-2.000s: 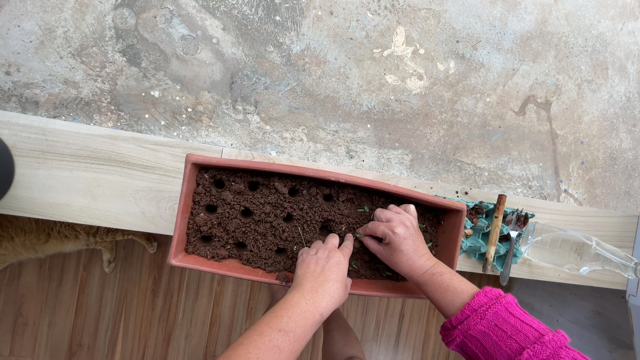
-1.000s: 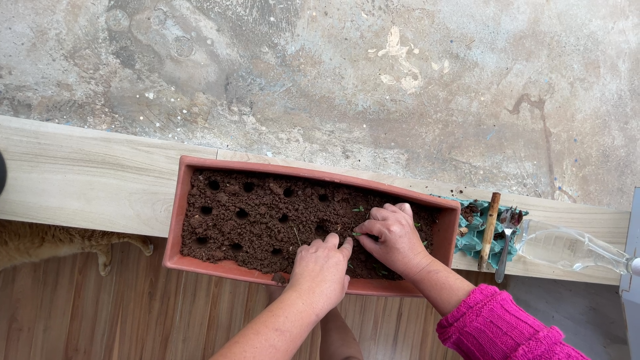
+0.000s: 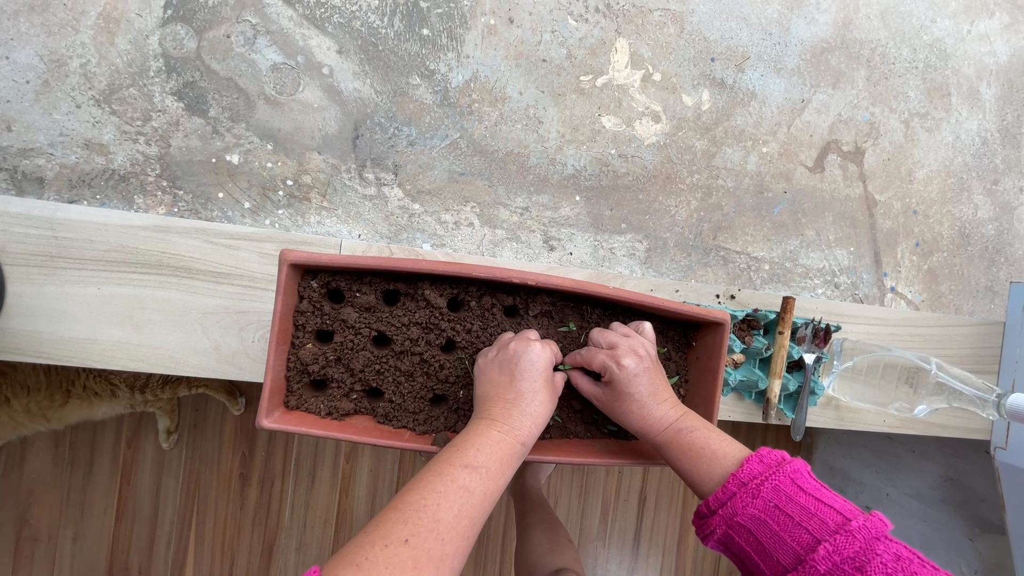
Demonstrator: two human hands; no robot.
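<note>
A long terracotta-coloured planter box (image 3: 276,344) holds dark brown soil (image 3: 416,320) with rows of finger-sized holes on its left and middle. My left hand (image 3: 518,380) is over the soil right of the centre, fingers curled. Beside it my right hand (image 3: 624,372) has its thumb and index finger pinched at a small green seedling (image 3: 565,367), close to the left fingertips. Another small seedling (image 3: 568,327) stands in the soil just above the hands, and more green leaves show near the right end. What lies under my left fingers is hidden.
Right of the planter, a teal egg carton (image 3: 748,372) bears soil, a wooden stick (image 3: 778,360) and a fork (image 3: 808,376). A clear plastic bottle (image 3: 904,380) lies beyond it on the pale ledge (image 3: 136,288). An orange cat (image 3: 104,396) lies at the lower left.
My hands have come closer together, and the left one is now more curled, with its fingertips by the right thumb and index finger.
</note>
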